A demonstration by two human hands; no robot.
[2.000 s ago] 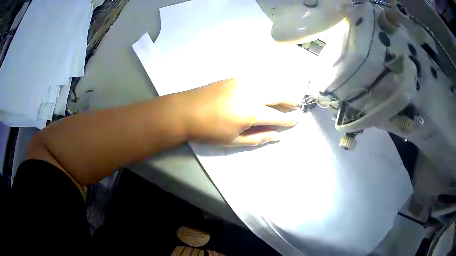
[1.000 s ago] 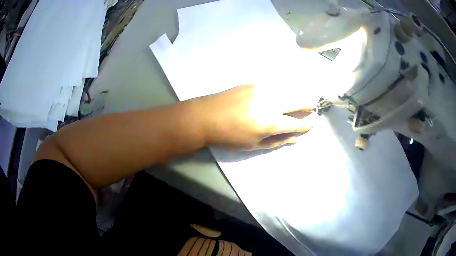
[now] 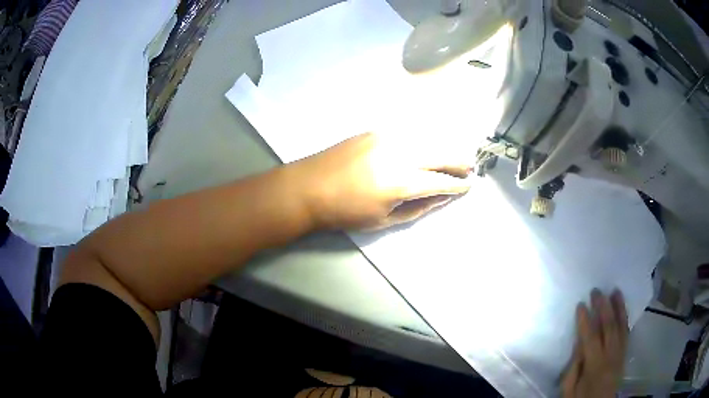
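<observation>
A large white fabric panel [image 3: 435, 264] lies flat on the pale sewing table and runs under the presser foot [image 3: 486, 155]. Lamp glare washes out its middle. My left hand [image 3: 381, 186] rests flat on the panel, fingertips just left of the presser foot, fingers slightly apart; the glare hides part of it. My right hand [image 3: 598, 342] lies flat on the panel's lower right part, fingers slightly spread, its wrist cut off by the bottom edge. Neither hand grips anything that I can see.
The white sewing machine head [image 3: 567, 85] stands at the upper right, with the oval lamp shade [image 3: 443, 43] beside it. A stack of white cut panels [image 3: 85, 109] lies at the left. The table edge [image 3: 334, 315] runs below my left forearm.
My right hand has come into view on the panel's lower right. The panel's lower part has turned and spread further right. My left hand stays beside the presser foot.
</observation>
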